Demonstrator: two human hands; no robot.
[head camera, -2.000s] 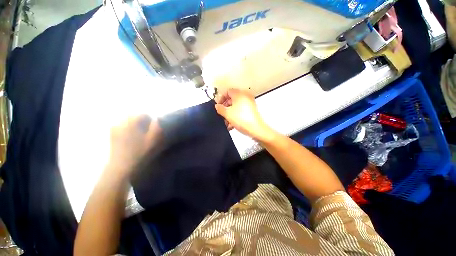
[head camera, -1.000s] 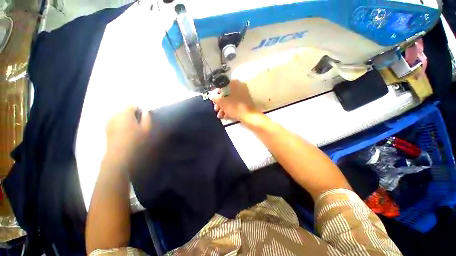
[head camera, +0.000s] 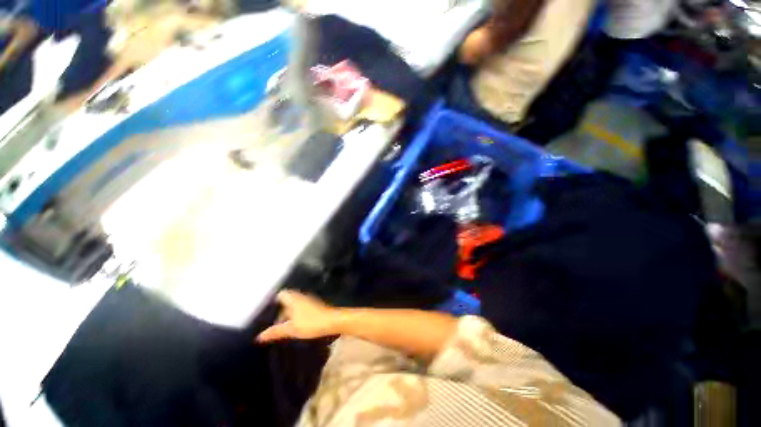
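The frame is blurred. Dark cloth (head camera: 158, 359) lies at the lower left, below the needle area of the white and blue sewing machine (head camera: 158, 138). My right hand (head camera: 296, 318) is beside the near corner of the white machine bed (head camera: 242, 250), in front of dark cloth. Its thumb and fingers look apart, and I see nothing held in it; whether the fingertips touch the cloth is unclear. My left hand is out of the picture.
A blue crate (head camera: 385, 213) right of the machine holds a red cylinder (head camera: 446, 170), clear plastic (head camera: 455, 198) and an orange-red item (head camera: 477, 243). A large dark cloth heap (head camera: 592, 275) lies right of it. Part of another person (head camera: 521, 62) shows at the top.
The view has swung right, so the machine is now at the left and the crate central. My right hand has left the needle area for the bed's near edge. My left hand has left view.
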